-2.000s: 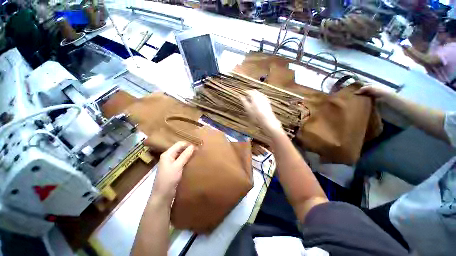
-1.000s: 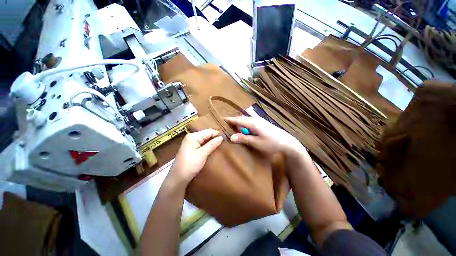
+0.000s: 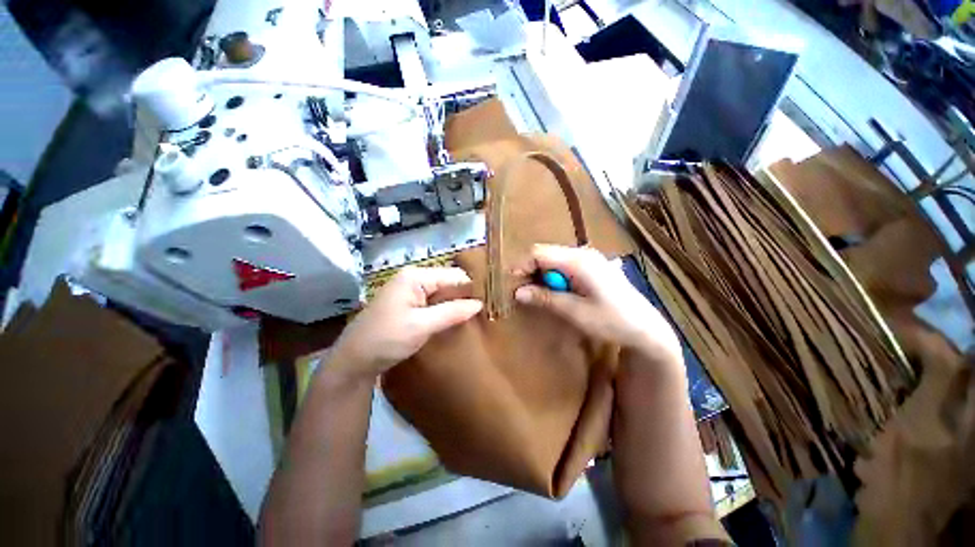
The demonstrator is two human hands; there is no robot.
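Note:
A brown bag panel (image 3: 503, 395) lies in front of me, folded up toward its front edge, partly over the template board (image 3: 401, 481). A handle strap (image 3: 551, 162) loops up from it. My left hand (image 3: 412, 321) pinches the panel near the strap's end with thumb and finger. My right hand (image 3: 599, 299) is on the panel just right of the strap, with a slim tool with a teal-blue handle (image 3: 555, 280) in it. The tool's tip cannot be made out.
The white sewing machine (image 3: 257, 235) with a red logo stands at left. A panel stack (image 3: 75, 395) is at far left. A strap pile (image 3: 759, 310) lies at right, below the control screen (image 3: 727, 102). More brown panels (image 3: 855, 203) lie beyond it.
The view has turned and come closer over the machine. My right hand has moved from the strap pile to the panel beside my left hand. The other person at right is out of view.

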